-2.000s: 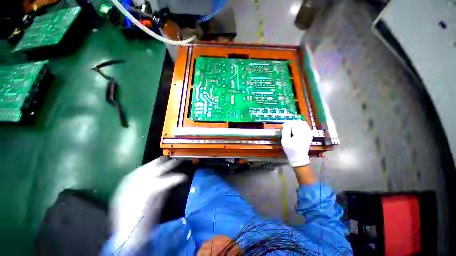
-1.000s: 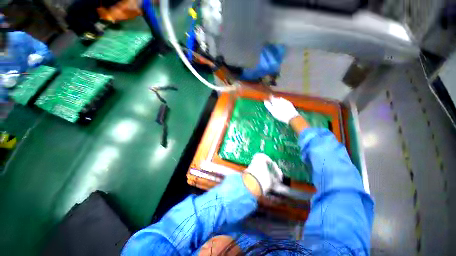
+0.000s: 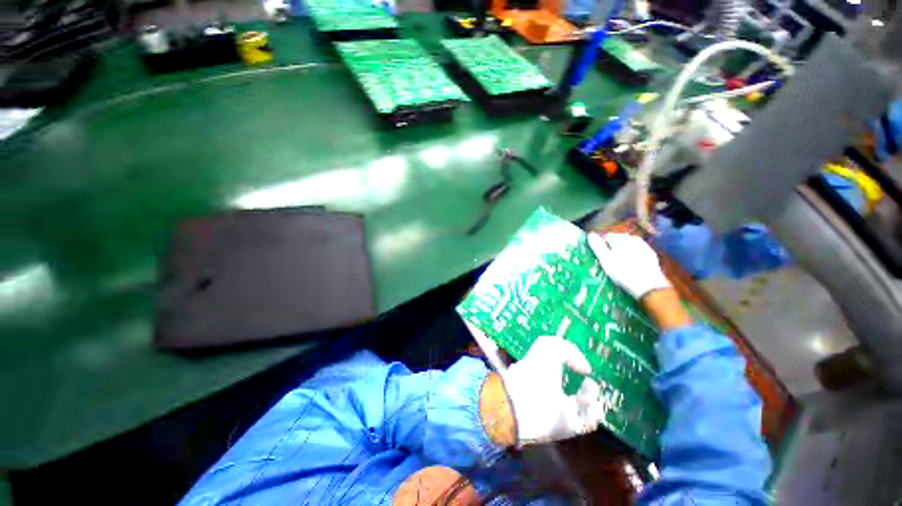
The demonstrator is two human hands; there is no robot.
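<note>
A large green printed circuit board (image 3: 579,321) is tilted in front of me, between the bench edge and the orange solder pallet (image 3: 737,346). My left hand (image 3: 554,388), in a white glove, grips its near edge. My right hand (image 3: 631,263), also gloved in white, grips its far edge; its fingertips are partly hidden. The board and my right sleeve hide much of the pallet. The foam pad (image 3: 267,279), dark and bare, lies on the green bench to the left.
Side cutters (image 3: 497,192) lie open on the green mat (image 3: 119,158). Several boards stand at the back, one of them here (image 3: 401,75). A black tool tray (image 3: 190,49) and yellow roll (image 3: 254,46) are at the far left. A pale hose (image 3: 665,114) arches beyond the board.
The board has come up out of the orange pallet and moved left, held in both hands. The view has turned left, bringing the whole foam pad into sight.
</note>
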